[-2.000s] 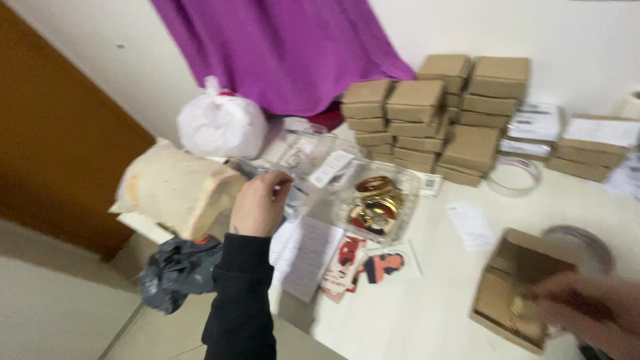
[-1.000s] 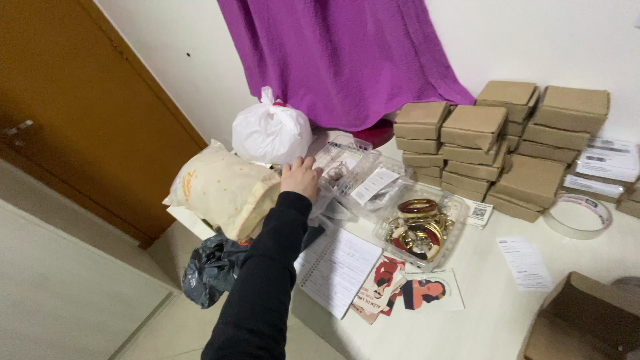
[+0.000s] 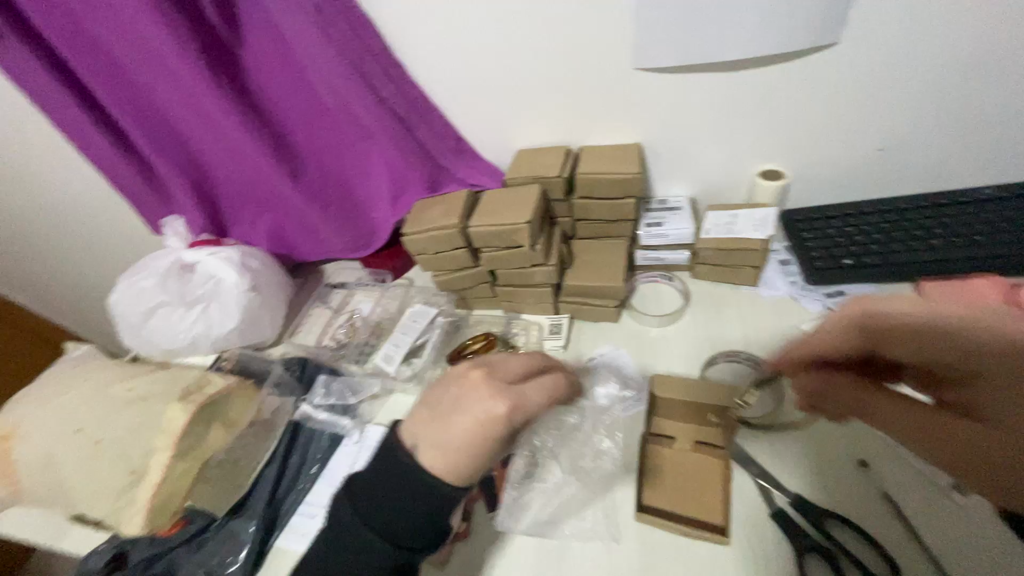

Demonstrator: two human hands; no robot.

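Observation:
My left hand (image 3: 500, 408), in a black sleeve, grips a clear plastic bag (image 3: 564, 472) by its upper edge. To its right lies an open small cardboard box (image 3: 684, 480), with its inside bare. My right hand (image 3: 864, 360), blurred, pinches a small gold-coloured piece (image 3: 748, 396) above a roll of tape (image 3: 740, 372), beside the box's upper right corner. Just behind my left hand are amber and gold bangles (image 3: 474, 348) in a clear container, which the hand partly hides.
Stacked cardboard boxes (image 3: 512, 216) stand at the back. Black-handled scissors (image 3: 824, 520) lie right of the open box. A tape ring (image 3: 658, 298), labelled packets (image 3: 666, 220) and a keyboard (image 3: 912, 232) are behind. A white bag (image 3: 200, 296) and a cloth bag (image 3: 104, 440) sit left.
The view has swung right. My left hand has left the clear packets beside the white bag and now holds a plastic bag. My right hand, out of view one second ago, is back in view.

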